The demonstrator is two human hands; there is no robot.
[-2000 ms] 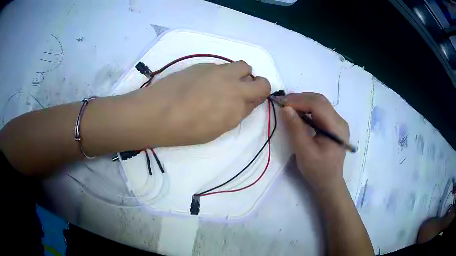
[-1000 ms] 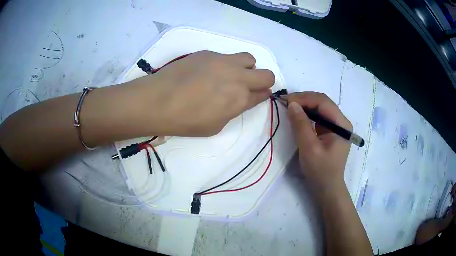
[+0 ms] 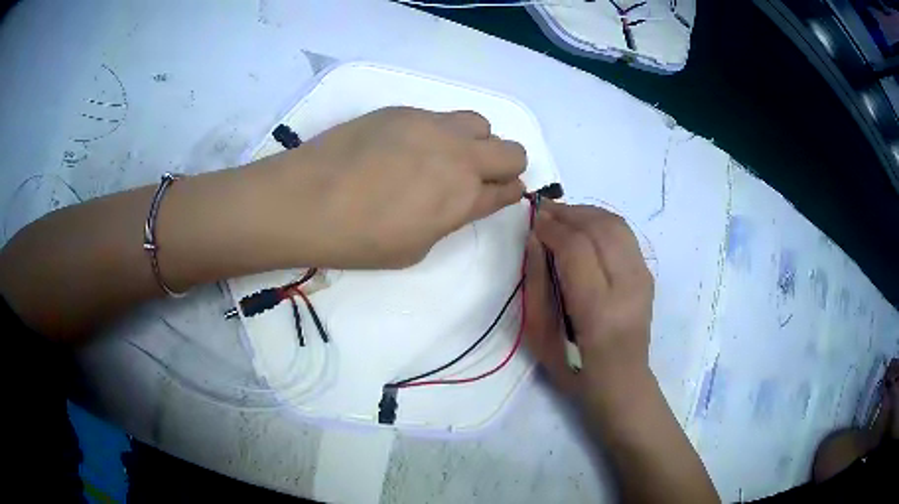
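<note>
The white housing [image 3: 434, 325] lies in front of me. My left hand [image 3: 414, 187] reaches across it, fingertips bent at the red and black wires near the upper right rim; what they pinch is hidden. My right hand [image 3: 591, 276] holds dark tweezers [image 3: 561, 305], back end pointing down, tips at the wires beside a small black connector [image 3: 548, 191]. The wire pair [image 3: 493, 341] curves down to a black connector [image 3: 387, 404] at the bottom rim. Another connector [image 3: 287, 136] sits upper left. A black plug [image 3: 261, 300] with short wire ends is at the left edge.
A second wired housing [image 3: 631, 34] lies on the dark green belt [image 3: 729, 128] at the top right. A white cord [image 3: 212, 394] loops at the lower left. Another person's hand [image 3: 848, 448] is at the lower right edge.
My right hand has turned and moved slightly left, so the tweezers now point more steeply down. The second housing has come further into view on the belt. My left hand has shifted slightly.
</note>
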